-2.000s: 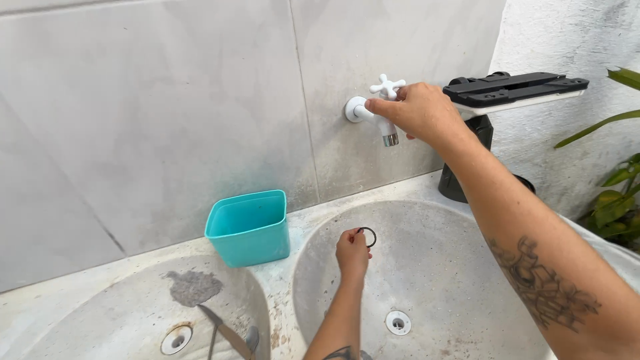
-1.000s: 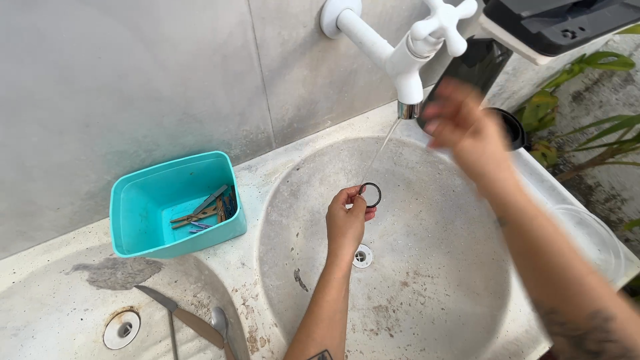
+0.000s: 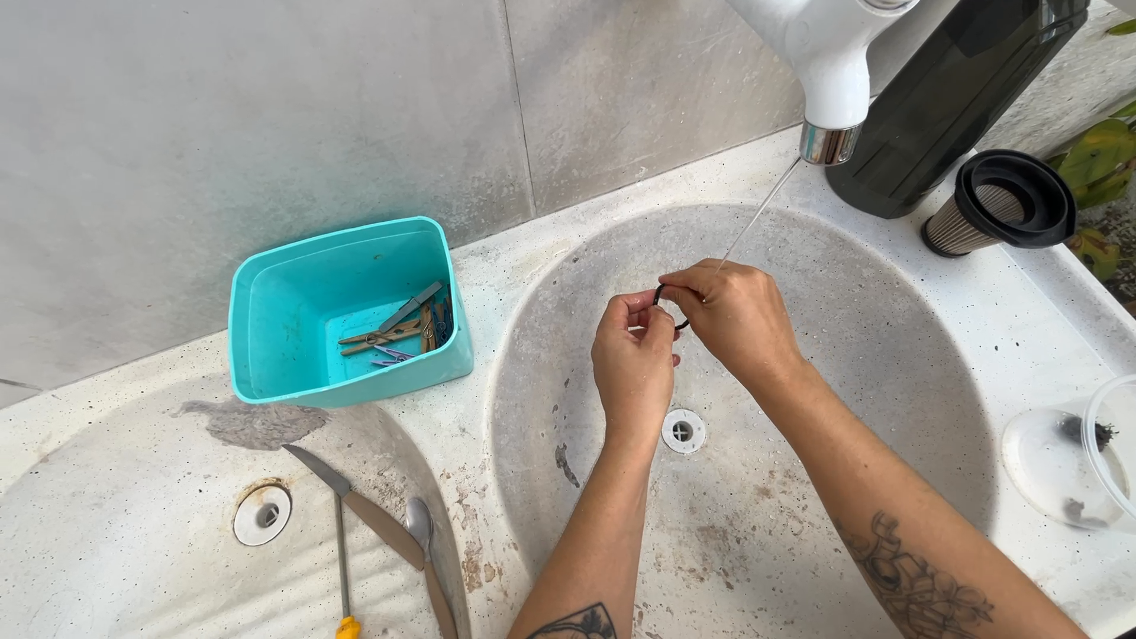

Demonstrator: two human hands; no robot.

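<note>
A small black ring (image 3: 682,325), partly hidden by fingers, is held between both hands above the right-hand basin (image 3: 568,355). My left hand (image 3: 636,355) pinches its left side, while my right hand (image 3: 732,306) grips its upper right part. From the chrome outlet of the white faucet (image 3: 834,98), a thin stream of water runs down to my right hand. Below the hands lies the basin's white drain (image 3: 683,431).
A turquoise container (image 3: 355,390) with clothespins stands left of the basin. The left basin holds a knife (image 3: 382,528), a spoon (image 3: 422,532) and a yellow-handled tool (image 3: 348,627). At right are a dark container (image 3: 932,106), a pleated filter (image 3: 976,213) and a clear plastic cup (image 3: 1114,435).
My right hand was on the faucet handle two seconds ago; it has come down to the ring in my left hand. Water has started running. The view has moved closer to the basin.
</note>
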